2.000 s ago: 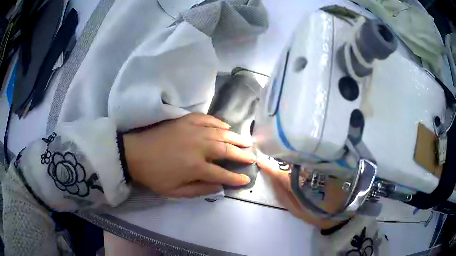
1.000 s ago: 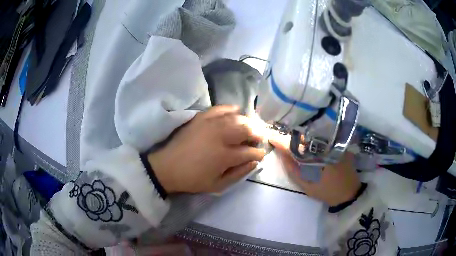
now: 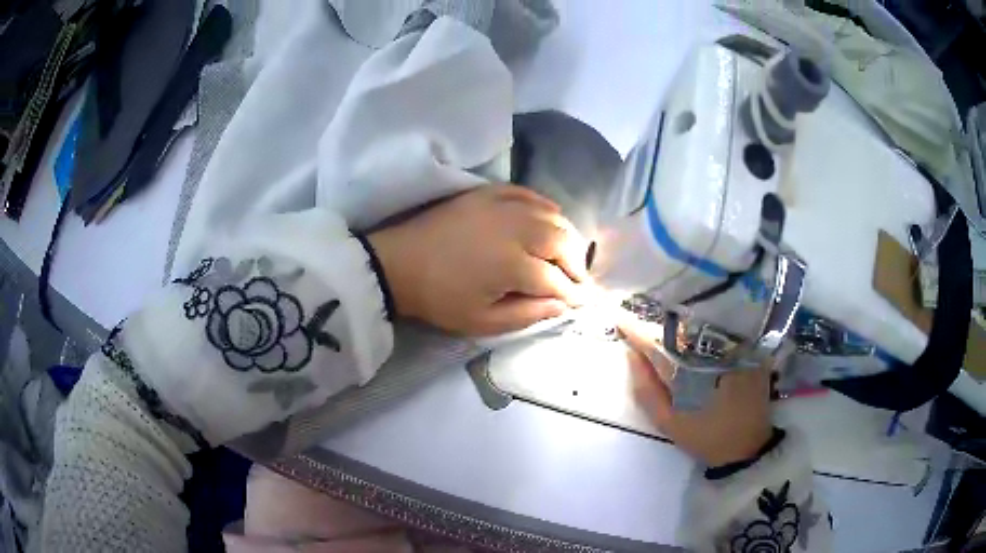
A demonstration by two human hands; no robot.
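A large light-grey fabric panel [image 3: 422, 108] lies left of the sewing machine head [image 3: 692, 162], its whitish side up. A dark grey rounded piece [image 3: 568, 151] shows behind my left hand. My left hand [image 3: 481, 259] lies on the fabric, fingers together, fingertips at the lit needle area. My right hand [image 3: 708, 405] is at the right of the needle, partly hidden by the machine head, with its fingertips at the fabric edge in the glare. Whether it pinches the fabric cannot be seen. The presser foot is washed out by bright light.
Dark grey cut pieces [image 3: 141, 86] lie at the upper left of the white table [image 3: 465, 486]. Pale cream fabric [image 3: 887, 81] is behind the machine. A brown cardboard piece [image 3: 900, 275] and a black band [image 3: 951, 313] are on the machine arm.
My left hand and the fabric have moved away from the table's front edge. The dark piece now shows mostly behind my left hand, and the bed plate in front is more uncovered.
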